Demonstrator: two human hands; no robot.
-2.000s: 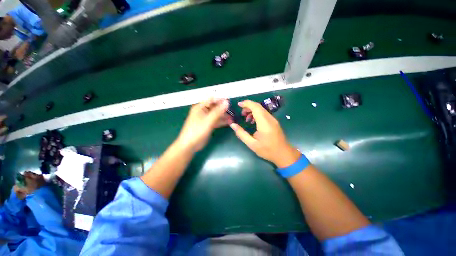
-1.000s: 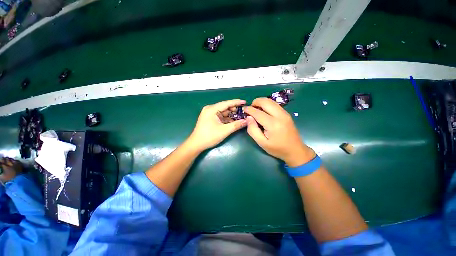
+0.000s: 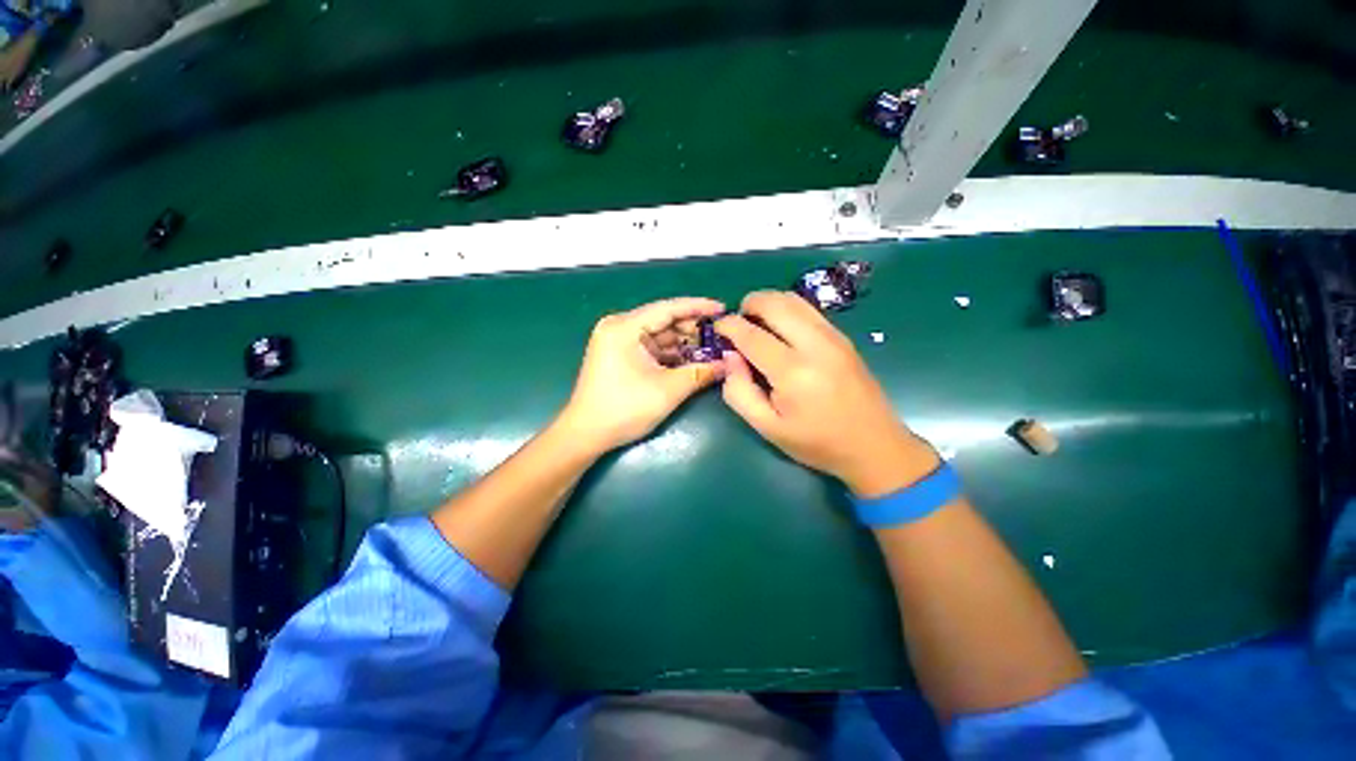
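A small black electronic module [image 3: 708, 342] is held above the green bench, between the fingertips of both hands. My left hand [image 3: 632, 372] grips it from the left with thumb and fingers. My right hand [image 3: 803, 379], with a blue band [image 3: 909, 497] on the wrist, has its thumb and fingertips on the module's right side. The fingers hide much of the module. A waiting module [image 3: 833, 286] lies by the white rail, just behind my right hand.
A white rail [image 3: 446, 256] with a metal post [image 3: 974, 112] borders the belt, which carries spaced modules [image 3: 593, 125]. A separate black unit [image 3: 1074, 295] and tan block [image 3: 1034, 436] lie right. A black box [image 3: 223, 520] with white cloth [image 3: 150, 461] stands left; a dark bag [image 3: 1328, 350] lies far right.
Since two seconds ago both hands have come together on the module, and the head view has shifted. Over the last second the belt modules have moved left; the hands have barely moved.
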